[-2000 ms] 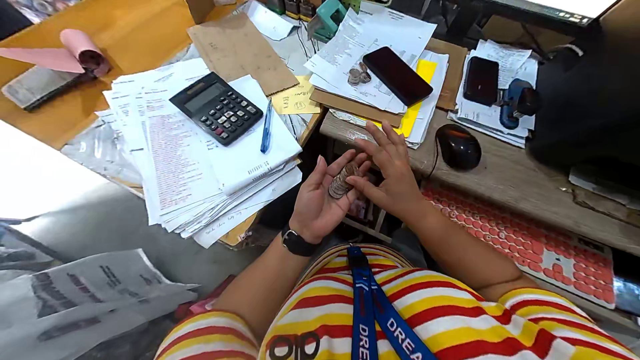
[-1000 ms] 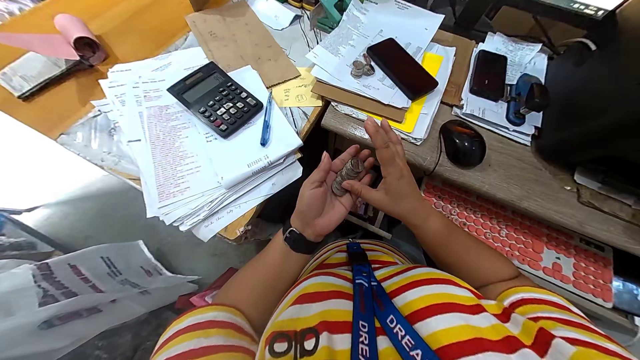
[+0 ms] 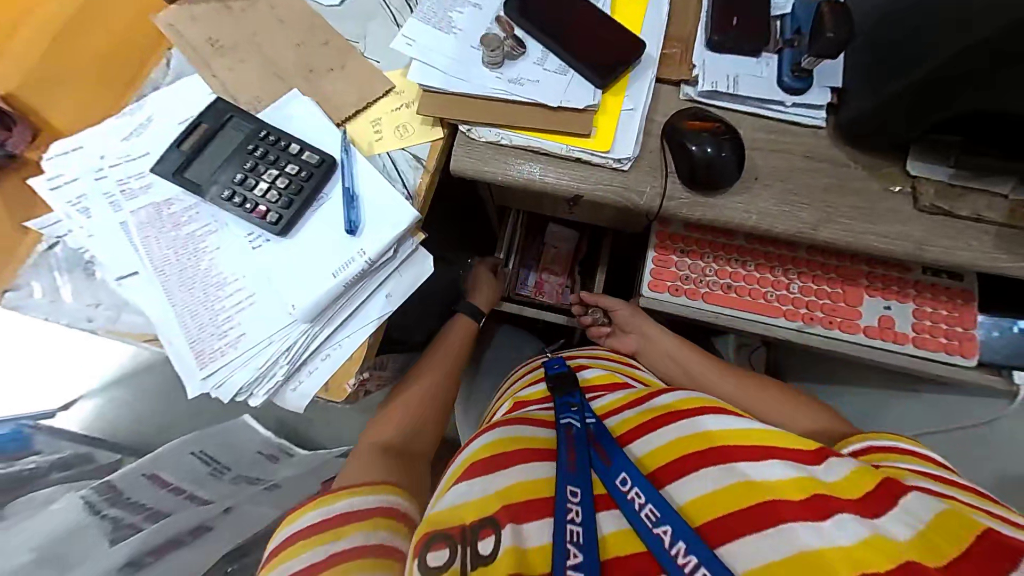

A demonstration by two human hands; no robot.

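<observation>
Below the desk edge an open drawer shows banknotes inside. My left hand, with a dark watch on the wrist, is at the drawer's left side; its fingers are partly hidden, so whether it grips the side is unclear. Several coins are held in my right hand, beside the drawer's front right corner. More coins lie on papers on the desk, next to a black smartphone.
A calculator and a blue pen lie on a stack of papers at the left. A black mouse sits on the desk above a coral keyboard. A second phone and a blue stapler rest on papers.
Both hands were together with coins in front of my body; now they are apart at the drawer, which shows open with banknotes inside. The coins are now in my right hand.
</observation>
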